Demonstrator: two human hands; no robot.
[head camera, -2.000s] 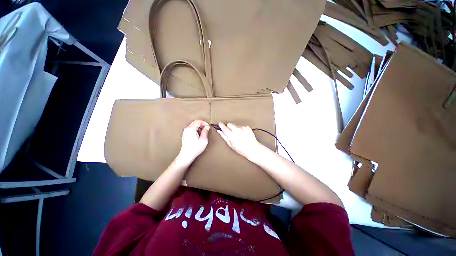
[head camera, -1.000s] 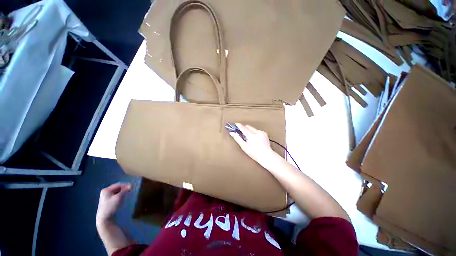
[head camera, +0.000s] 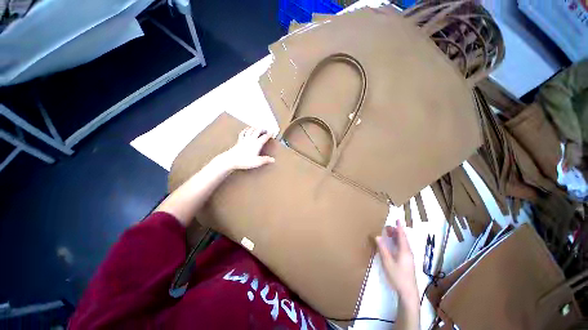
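A brown bag body panel (head camera: 290, 213) lies in front of me, with a narrow handle loop (head camera: 309, 120) standing out from its top edge. My left hand (head camera: 248, 151) lies at the top edge, left of the handle, with the thumb apart on the panel; whether it pinches the edge cannot be told. My right hand (head camera: 396, 254) is beside the panel's right edge, fingers apart, slightly blurred. The dark thread snips (head camera: 429, 250) lie on the white table just right of it, out of the hand, with a black cord trailing toward me.
A panel stack (head camera: 425, 116) with a larger handle loop lies beyond the work. Loose straps (head camera: 493, 148) lie at the far right. More brown panels (head camera: 503, 283) are at the near right. A blue crate (head camera: 309, 11) is at the far edge and a metal-framed, cloth-covered table (head camera: 138, 93) at the left.
The snips have left my right hand and lie on the table. That hand has moved right, to the panel's edge. My left hand has come up from below onto the top edge. The view has turned.
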